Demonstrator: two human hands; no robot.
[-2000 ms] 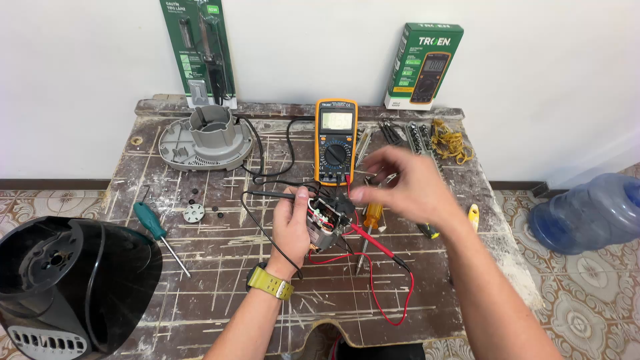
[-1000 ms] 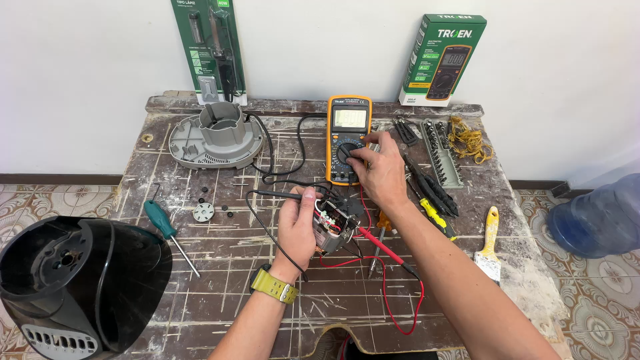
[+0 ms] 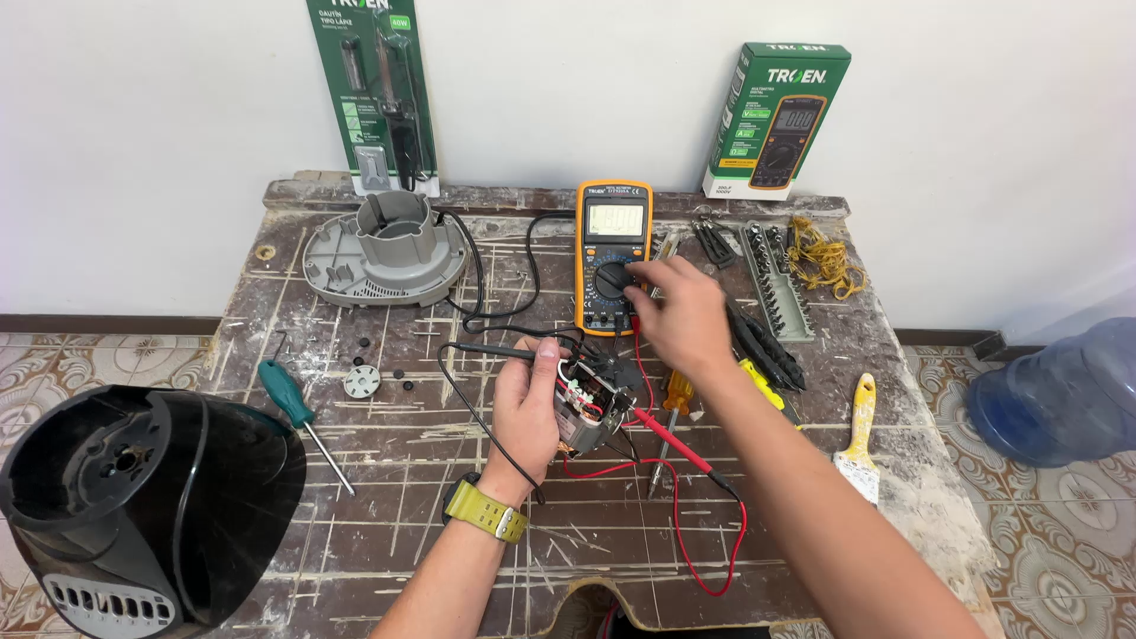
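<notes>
My left hand point(image 3: 525, 413) grips a small electric motor point(image 3: 587, 417) with exposed wiring, and a black test probe point(image 3: 493, 350) lies under its thumb. The red test probe point(image 3: 670, 439) leans against the motor's right side, its lead looping over the table. My right hand point(image 3: 679, 306) has thumb and fingertips on the rotary dial point(image 3: 614, 280) of an orange-framed digital multimeter point(image 3: 614, 213). The meter stands behind the motor, its display lit but too small to read. Both leads run to its lower sockets.
A black blender base point(image 3: 240, 497) and a teal screwdriver point(image 3: 288, 395) are at left. Behind lies a grey plastic base point(image 3: 386, 257) with a black cord. At right are an orange-handled screwdriver point(image 3: 677, 395), black-handled pliers point(image 3: 768, 346), a socket set point(image 3: 777, 288) and a paintbrush point(image 3: 861, 426).
My right hand has moved from above the motor to the multimeter's dial and stays there. My left hand keeps hold of the motor. The view has shifted slightly.
</notes>
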